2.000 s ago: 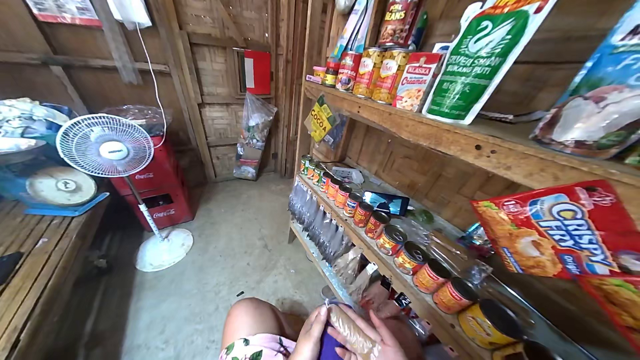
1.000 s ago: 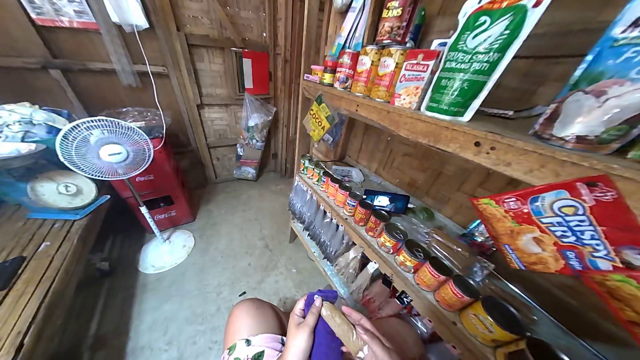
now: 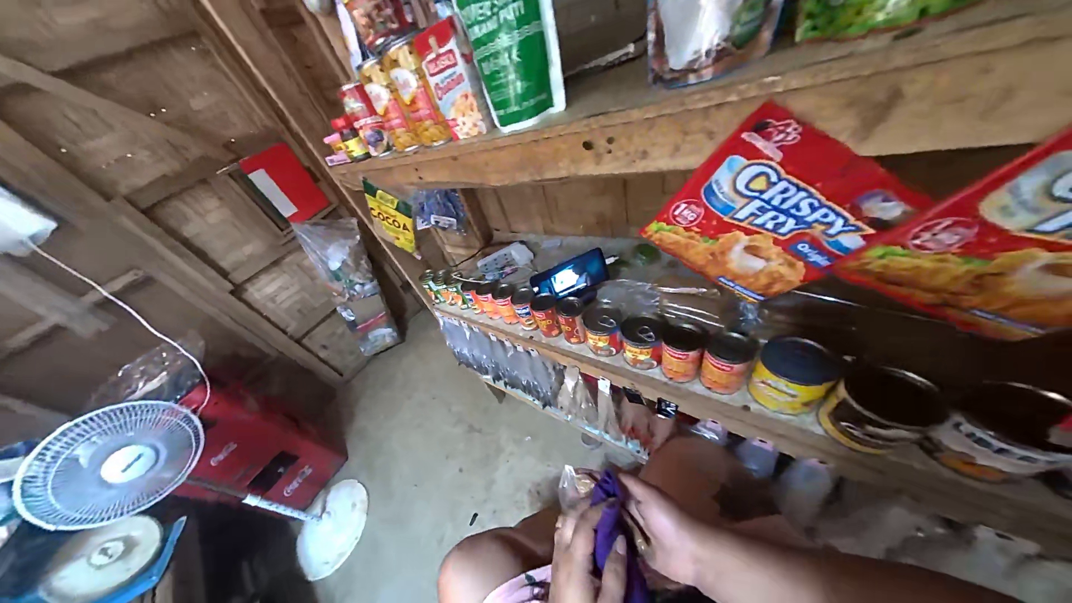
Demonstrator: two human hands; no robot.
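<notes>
A purple cloth (image 3: 611, 536) is bunched between my two hands, low in the view over my lap. My left hand (image 3: 578, 544) grips it from the left. From the right, my right hand (image 3: 662, 528) closes around its other side. A small clear plastic packet (image 3: 574, 490) with tan contents pokes out above my left fingers; which hand bears it, I cannot tell. The rest of the packet is hidden by the cloth and fingers.
A wooden shelf (image 3: 536, 335) with a row of cans runs along the right, and a lit phone (image 3: 569, 272) leans behind them. Red flour-mix packets (image 3: 762, 209) hang above. On the left stand a white fan (image 3: 109, 465), a red crate (image 3: 260, 452) and a dial scale (image 3: 105, 557).
The view has turned to the right and tilted. The tan packet, long and plain between my hands before, is now mostly covered by the purple cloth and my fingers.
</notes>
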